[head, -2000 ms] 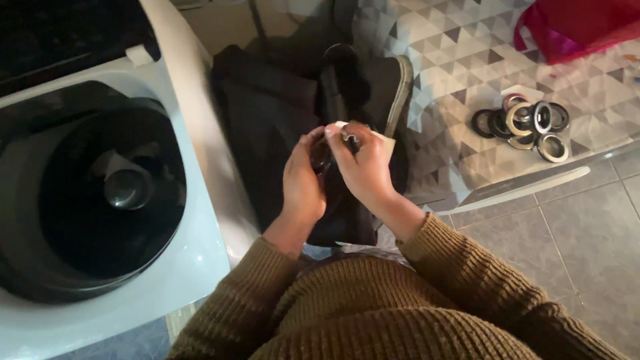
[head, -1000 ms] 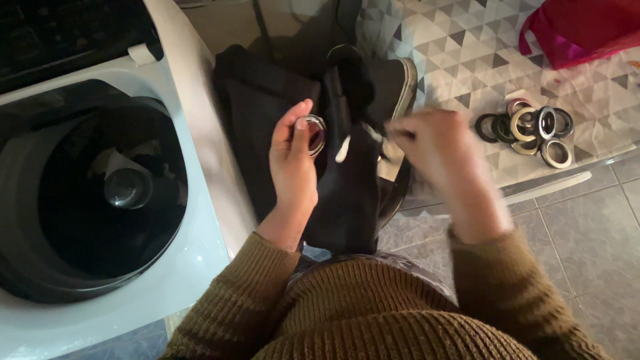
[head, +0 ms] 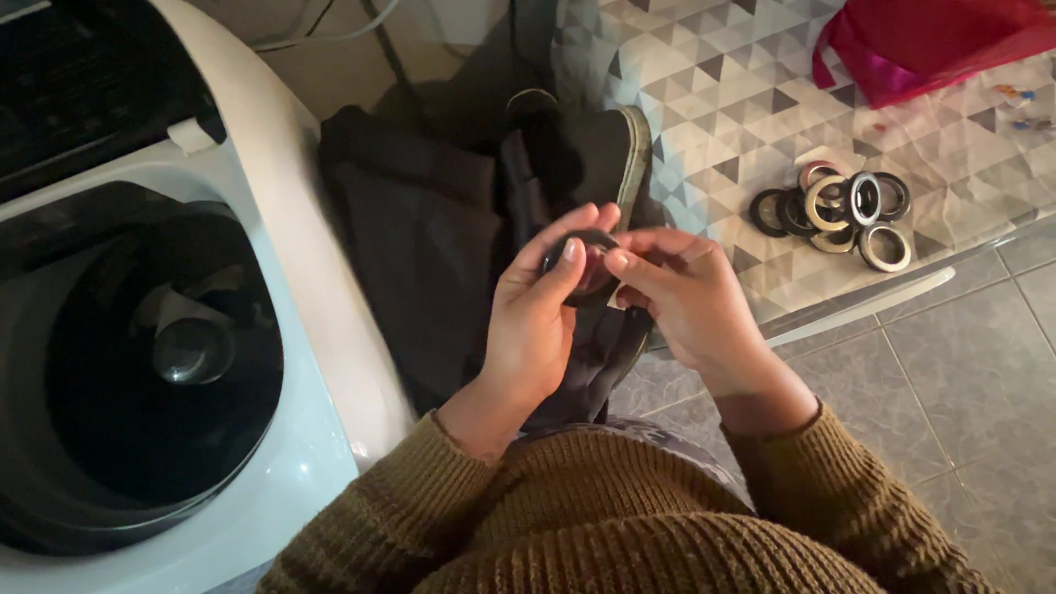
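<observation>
Between thumb and fingers, my left hand (head: pixel 536 309) holds a dark ring (head: pixel 582 264) by its left side. My right hand (head: pixel 685 285) meets the ring's right edge with thumb and forefinger pinched; whether something small is between them is unclear. A pale scrap shows just below those right fingertips. Under both hands lies dark folded cloth (head: pixel 421 214). To the right, a loose pile of black, silver and reddish rings (head: pixel 825 202) rests on a tablecloth with a triangle pattern (head: pixel 718 99).
At left stands a white top-loading washing machine (head: pixel 305 396), its tub uncovered. A red fabric bag (head: pixel 932 49) lies on the table at the upper right. The table's edge runs above grey floor tiles (head: pixel 973 371). A pale cable (head: pixel 330 37) crosses behind.
My right hand has come back from the right to the ring in my left hand. A white-tipped thing seen beside the ring one second ago no longer shows. The pile of rings has not moved.
</observation>
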